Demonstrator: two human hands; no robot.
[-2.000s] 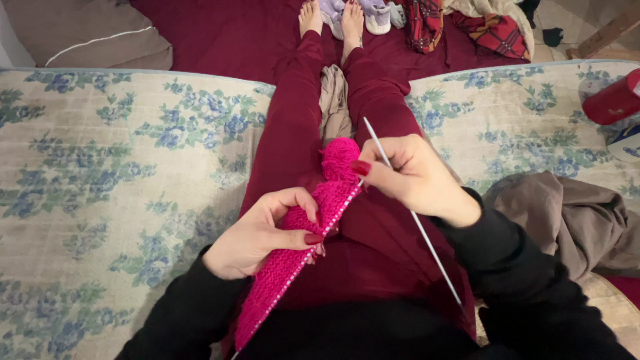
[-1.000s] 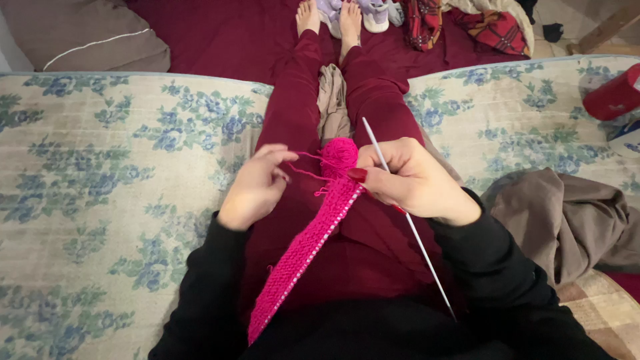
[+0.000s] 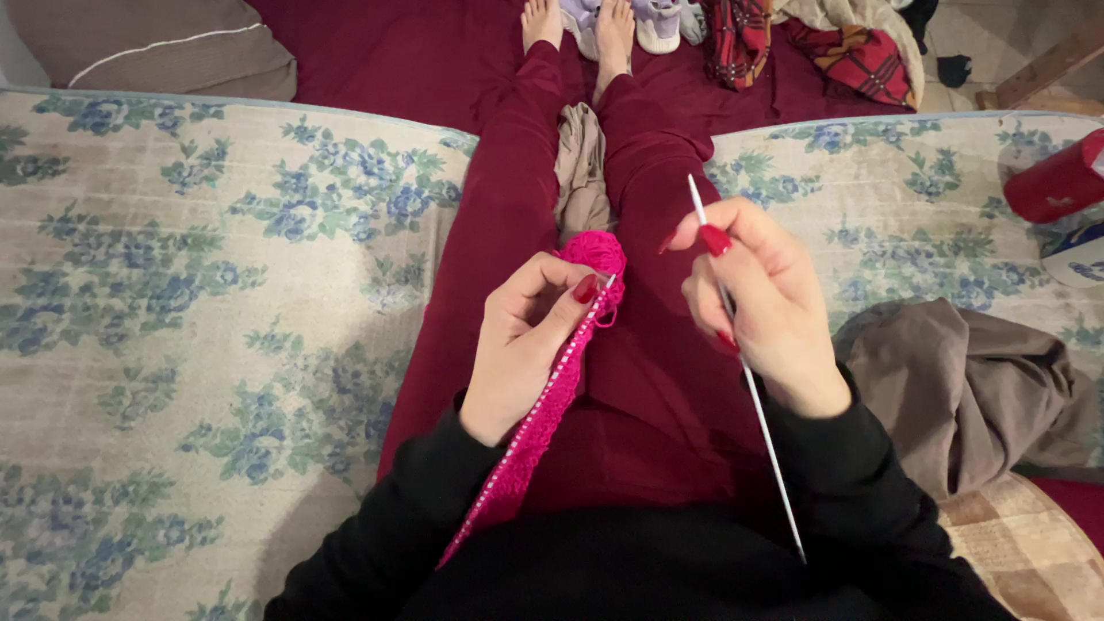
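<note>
Bright pink knitting (image 3: 539,440) lies slantwise over my lap, its row of stitches strung along a light knitting needle whose tip shows near the top. My left hand (image 3: 526,345) grips that needle and the knitting close to the tip. Just beyond it, a ball of pink yarn (image 3: 593,252) rests between my thighs, with a loose loop at its side. My right hand (image 3: 759,302), apart from the work, holds a second knitting needle (image 3: 770,440), which points up and away with its lower end near my black sweater. No stitches show on this second needle.
Floral mattresses or cushions (image 3: 336,185) flank my legs. A crumpled brown cloth (image 3: 966,388) lies by my right forearm, and a red container (image 3: 1056,181) is at the right edge. A grey-brown pillow (image 3: 164,52) is at upper left; shoes (image 3: 660,26) sit beside my feet.
My left hand, off the knitting with a strand of yarn one second ago, is now back gripping it near the needle tip. My right hand has moved away to the right with its needle.
</note>
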